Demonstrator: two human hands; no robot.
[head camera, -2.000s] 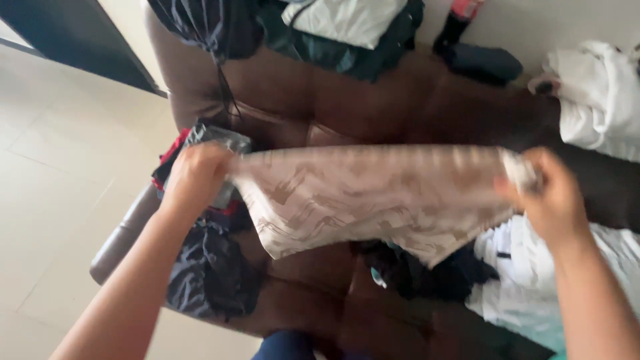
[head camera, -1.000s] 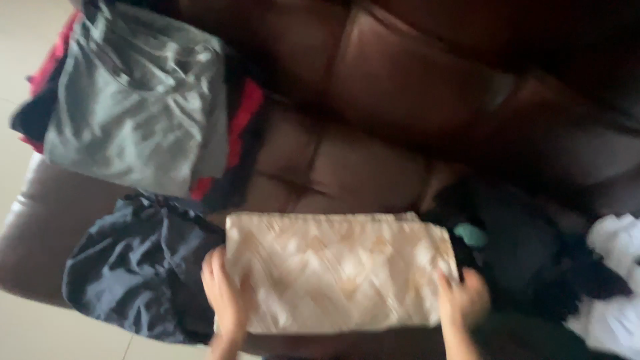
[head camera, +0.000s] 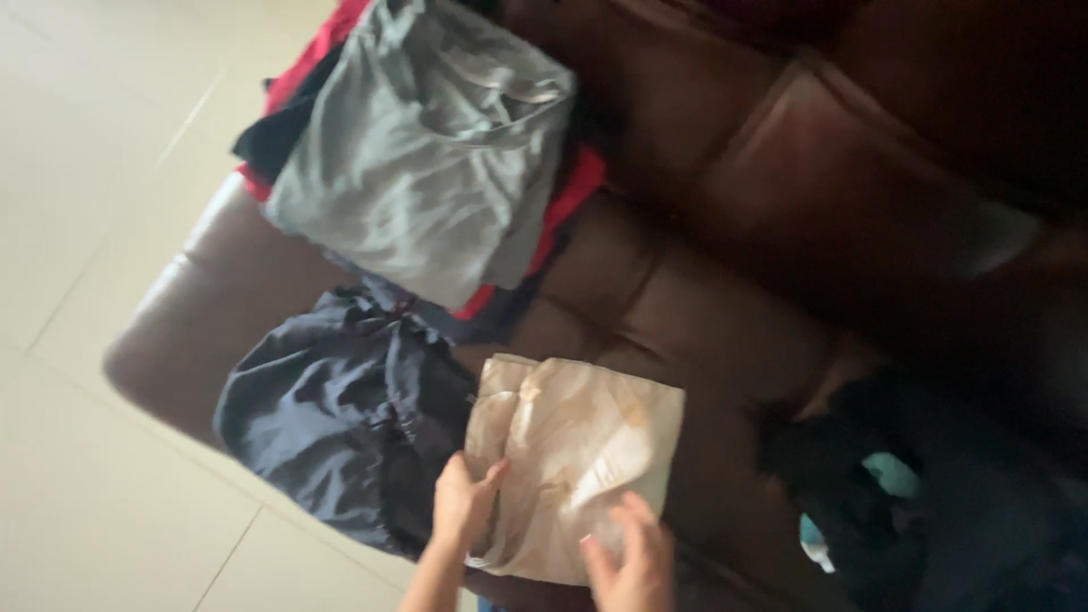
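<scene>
A beige patterned cloth, folded into a compact rectangle, lies at the lower middle, on or just above the brown sofa. My left hand grips its left edge, with the thumb on top. My right hand is at its lower right part, fingers apart and over the fabric; it appears to touch the cloth without gripping it. Left of the cloth sits a dark blue gathered fabric item, close to my left hand.
A grey shirt tops a stack with red and dark garments at the upper left. The brown tufted sofa spans the view. Dark clothes with teal bits lie at the right. Pale floor tiles show at the left.
The beige cloth was stretched wide between both hands, then folded into a long rectangle; now it is narrower, folded over again. My right hand has come closer to my left. The view has shifted.
</scene>
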